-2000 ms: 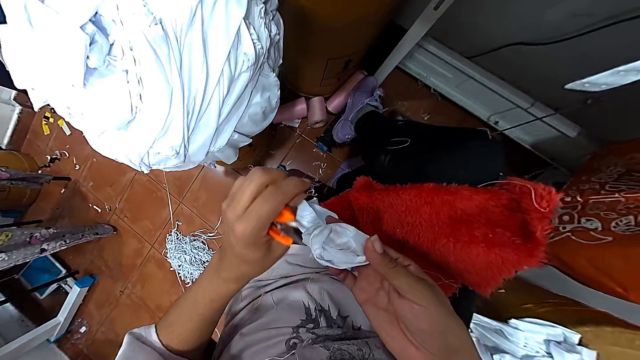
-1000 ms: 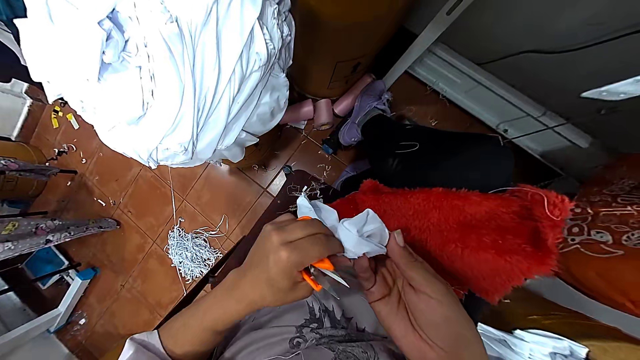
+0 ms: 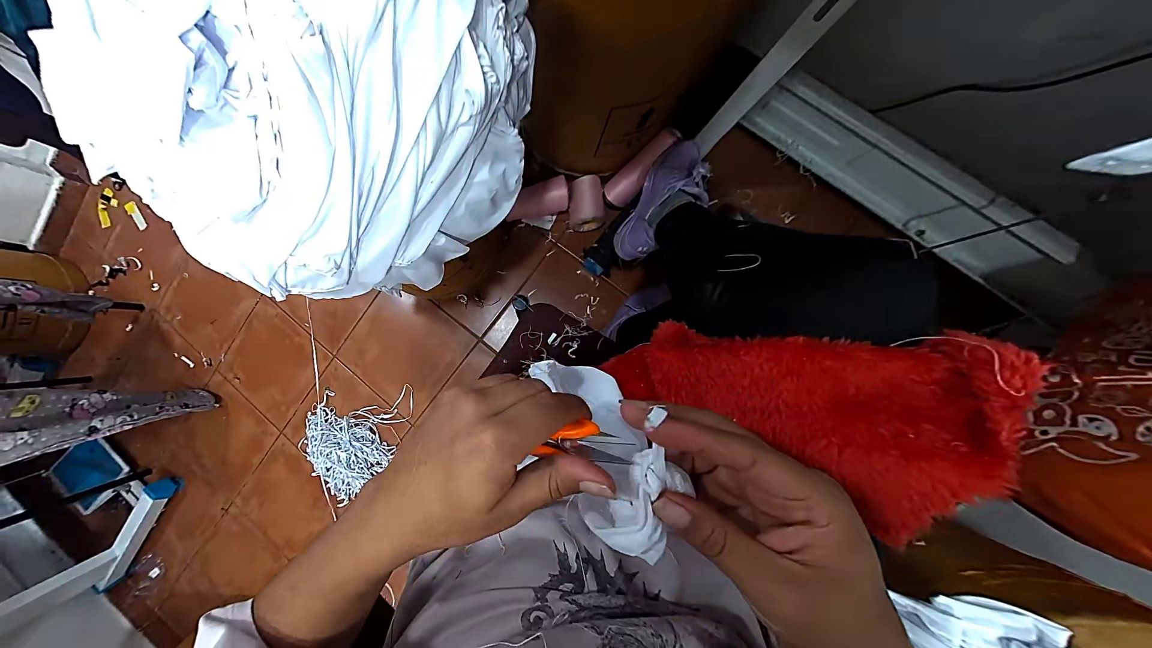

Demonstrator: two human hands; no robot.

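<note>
Orange-handled thread snips (image 3: 576, 436) sit in the grip of my left hand (image 3: 490, 459), their metal blades pointing right toward a small white cloth piece (image 3: 630, 517). Bunched between thumb and fingers, the cloth is held by my right hand (image 3: 765, 495), and a small white tag (image 3: 656, 418) shows at its index fingertip. Part of the cloth lies behind the snips and my left fingers. Both hands are above my printed grey shirt (image 3: 585, 594).
A large heap of white fabric (image 3: 360, 162) fills the upper left. Tangled thread (image 3: 346, 450) lies on the tiled floor. Red fluffy fabric (image 3: 828, 405) covers my lap at right, beyond it black trousers (image 3: 792, 279). Pink thread cones (image 3: 586, 202) stand near a purple shoe (image 3: 661, 193).
The snips, earlier pointing down and right below the cloth, now have their blades against or close to it. My right fingers have shifted on the cloth, and a small white tag now shows.
</note>
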